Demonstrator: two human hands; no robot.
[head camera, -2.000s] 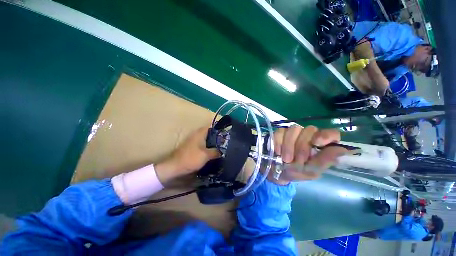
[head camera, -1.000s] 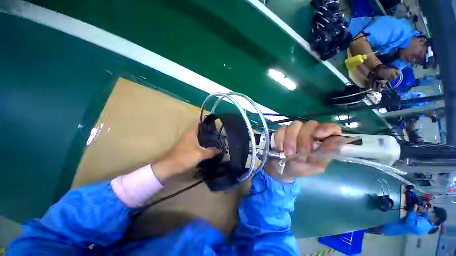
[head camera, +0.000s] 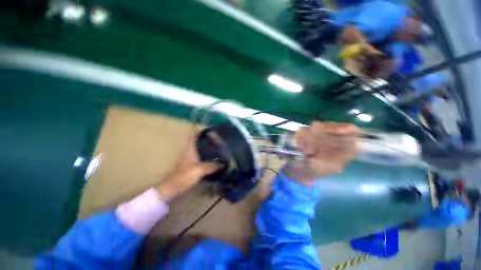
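Observation:
The frame is blurred. My left hand (head camera: 182, 171), with a pale pink cuff, holds the black headset (head camera: 240, 161) by the ear cup on its left side. Pale wire hoops stand out around the wide black band. My right hand (head camera: 327, 150) is closed around the white electric screwdriver (head camera: 387, 148), which lies across the view with its rear end to the right. Its metal nozzle (head camera: 279, 152) points left at the headset's band and hoops; whether it touches cannot be told. A thin black stalk or cable runs down from the headset.
A brown cardboard mat (head camera: 137, 142) lies under my left hand on the green bench. The green conveyor (head camera: 174, 47) with white rails runs behind. A person in blue (head camera: 374, 23) works across it, beside dark headsets (head camera: 311, 26). A blue bin (head camera: 377, 242) is lower right.
The view has shifted and blurred. The headset and my left hand appear further left, with a wider gap between the band and my right hand. Both hands keep their holds.

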